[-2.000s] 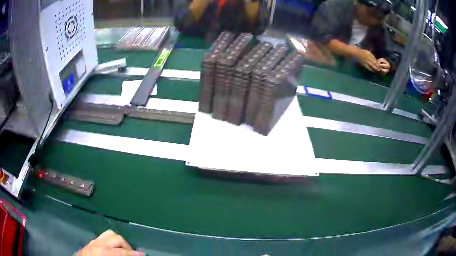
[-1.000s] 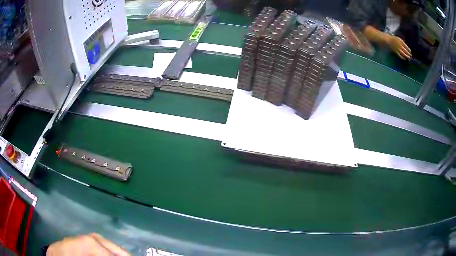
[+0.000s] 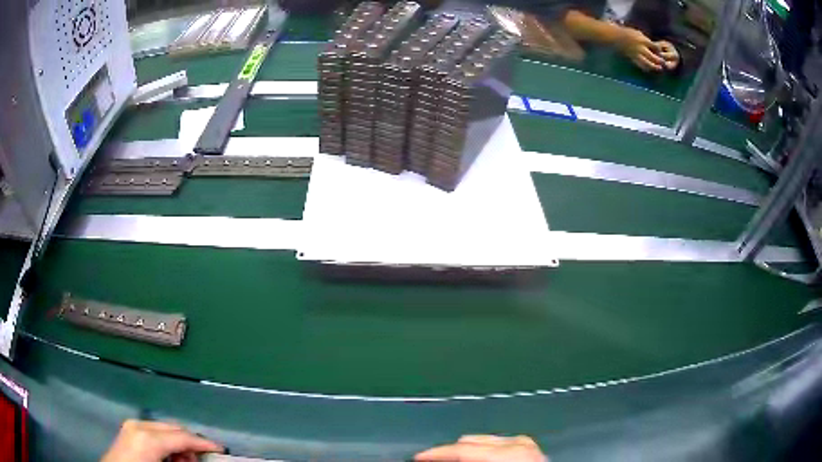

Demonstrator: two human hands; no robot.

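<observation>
My left hand (image 3: 160,442) is at the bottom edge, cut off, with its fingers on the end of a thin pale-grey bar (image 3: 236,458), mostly below the picture. My right hand (image 3: 485,449) is at the bottom edge further right, also cut off, fingers pointing left towards the bar; its grip is hidden. One brown-grey bar (image 3: 124,323) with a row of small raised points lies alone at the left front. Tall columns of stacked bars (image 3: 397,99) stand on the back part of a white board (image 3: 424,221).
Flat bars (image 3: 252,166) and a dark strip with a green label (image 3: 225,113) lie left of the board. A white machine (image 3: 90,99) stands left, metal posts (image 3: 775,171) right. A red bin (image 3: 13,424) is at lower left. Another person's hands (image 3: 651,52) are across the bench.
The view has shifted. My right hand has come into clear view, and the thin bar end now shows at my left fingers. The stacks and the lone bar look unchanged on the bench.
</observation>
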